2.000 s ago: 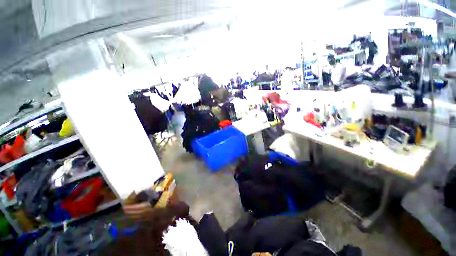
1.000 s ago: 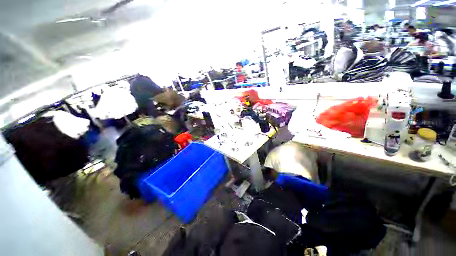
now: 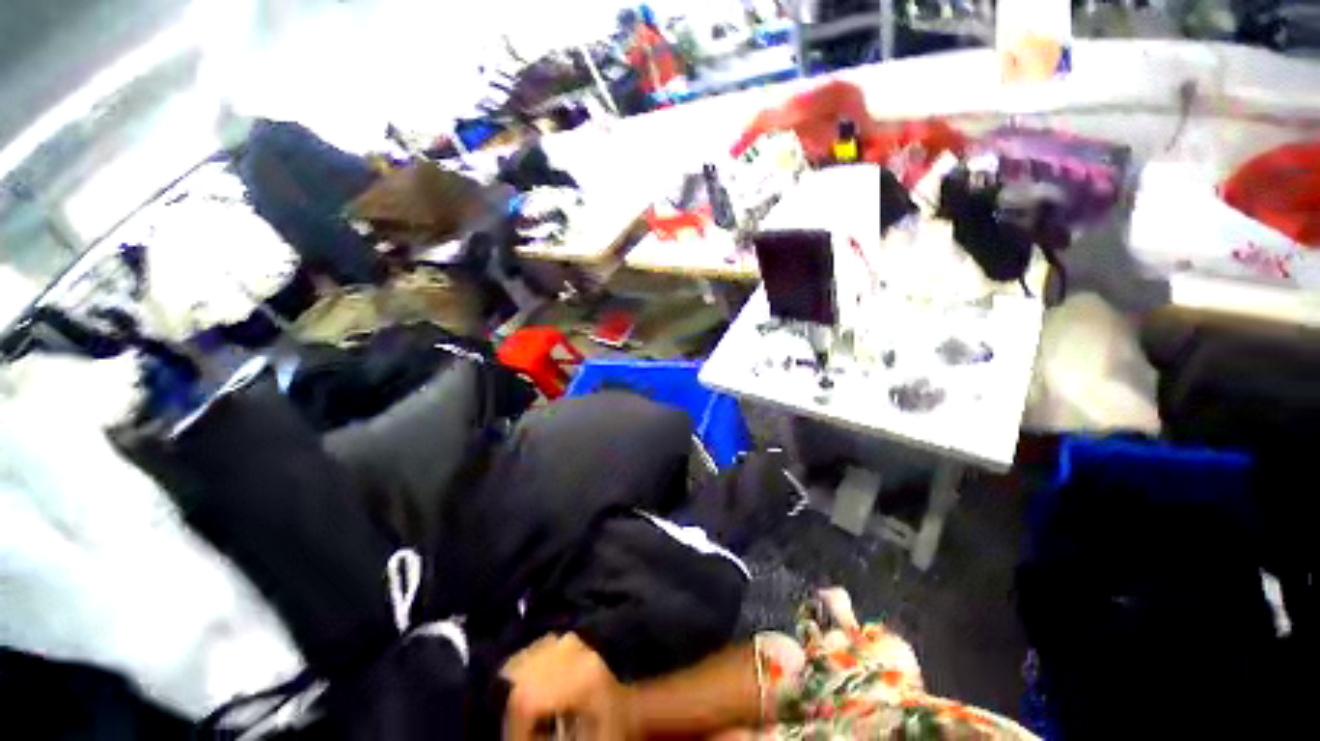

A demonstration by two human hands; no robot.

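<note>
A large bundle of black garments [image 3: 536, 478] with white cords and edges fills the lower left and centre. A white fluffy piece [image 3: 116, 536] lies at its left side. My right hand [image 3: 562, 686] is at the bottom centre against the black cloth, with a floral sleeve behind it. It is blurred, and its fingers seem to hold the bundle. My left hand is not visible.
A white sewing table [image 3: 883, 391] with small items stands ahead. A blue bin [image 3: 659, 388] and a red stool [image 3: 537, 359] are behind the bundle. Dark garments [image 3: 1158, 579] fill the right. Hanging clothes [image 3: 217, 261] are at upper left.
The view has moved nearer the sewing table. The black bundle and white fluffy piece have come up into view at lower left, covering much of the blue bin. My right hand now shows more clearly.
</note>
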